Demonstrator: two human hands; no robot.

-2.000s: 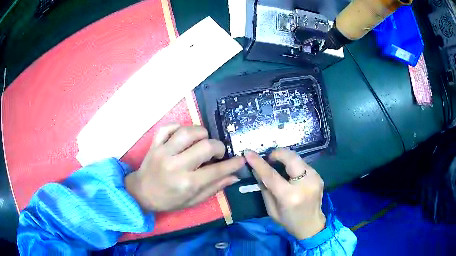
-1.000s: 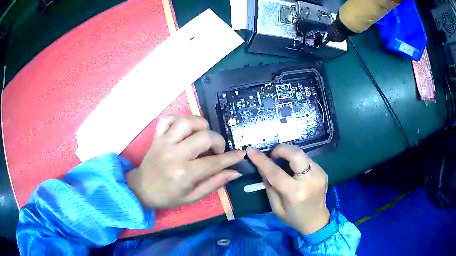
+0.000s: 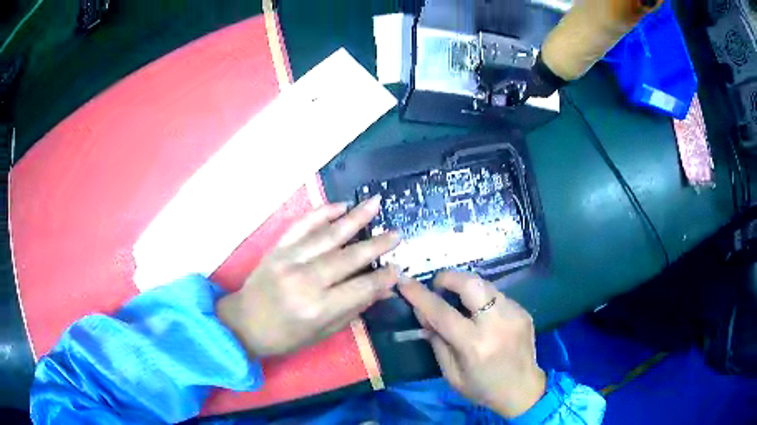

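The circuit board (image 3: pixel 456 212) lies in its black housing (image 3: pixel 531 224), which sits in the black holding fixture (image 3: pixel 340 170). My left hand (image 3: pixel 307 282) is over the board's left side, fingers spread, fingertips on the board's left edge. My right hand (image 3: pixel 477 336) is at the board's lower left edge, its index fingertip near my left index fingertip. Whether anything small lies under or between the fingertips cannot be seen.
A long white sheet (image 3: pixel 257 158) lies across the red mat (image 3: pixel 91 183) at left. The screw feeder (image 3: pixel 448 75) stands behind the fixture, with the electric screwdriver (image 3: pixel 585 37) over it. A blue bin (image 3: pixel 660 66) and pink strip (image 3: pixel 693 149) are at right.
My left fingers have opened out and spread over the board's left edge; before, they were curled with one finger pointing at the corner. My right hand has stayed at the lower left corner.
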